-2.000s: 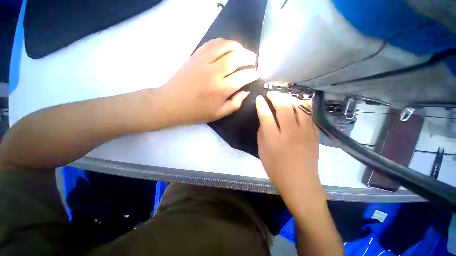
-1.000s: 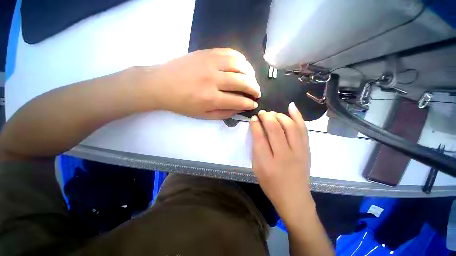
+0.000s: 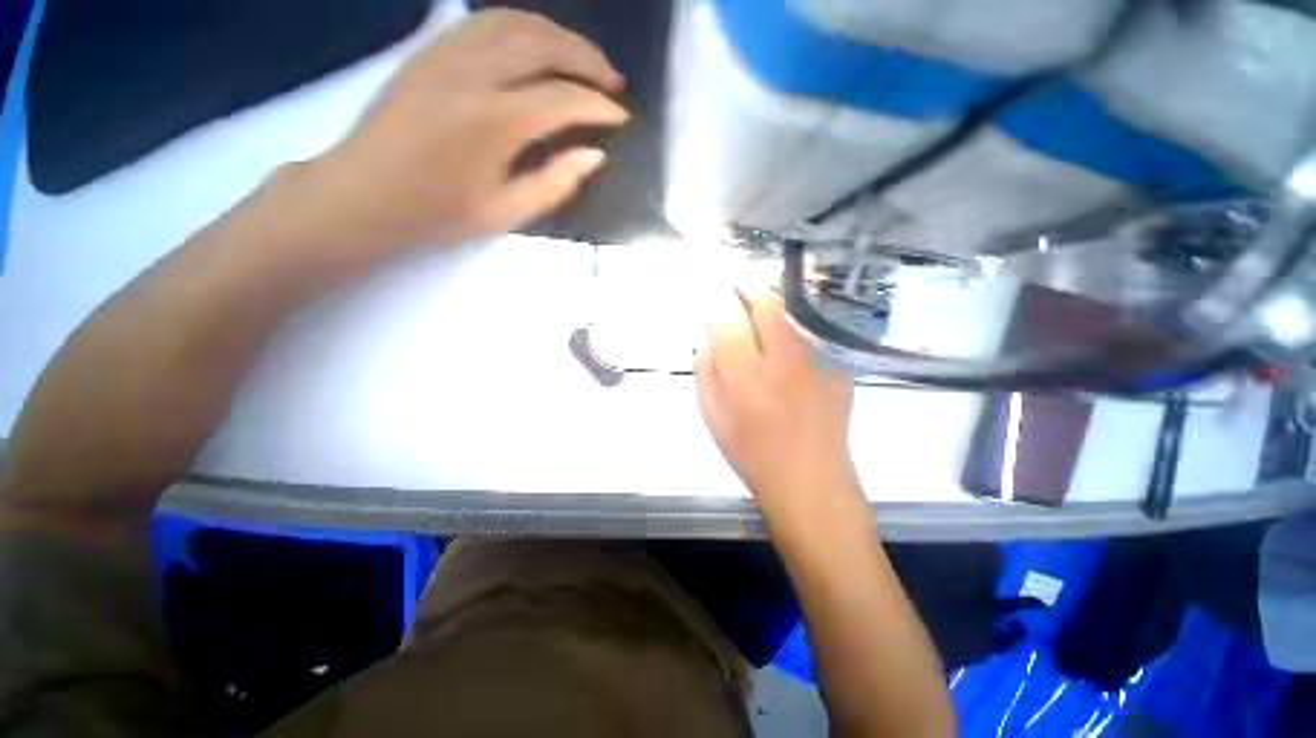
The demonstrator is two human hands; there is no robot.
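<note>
A black cloth piece (image 3: 613, 188) lies on the white table at top centre, left of the needle area, its right part hidden by the machine head. My left hand (image 3: 484, 137) is over its left side, fingers bent with their tips on the cloth. My right hand (image 3: 779, 389) is just in front of the needle area, fingertips in strong glare; whether they hold anything is not visible. The sewing machine head (image 3: 866, 116), white with a blue stripe, fills the top right. The presser foot and needle are lost in glare.
A larger black panel (image 3: 188, 87) lies at the table's top left. A dark smartphone (image 3: 1032, 447) and a slim black tool (image 3: 1166, 459) lie at the right, partly behind a curved black bar (image 3: 924, 368). Blue bins (image 3: 289, 606) are below the grey table edge (image 3: 577, 512).
The black cloth has gone back and left, baring white table in front of the needle area. My left hand has moved up and left, away from my right hand. The camera view has shifted.
</note>
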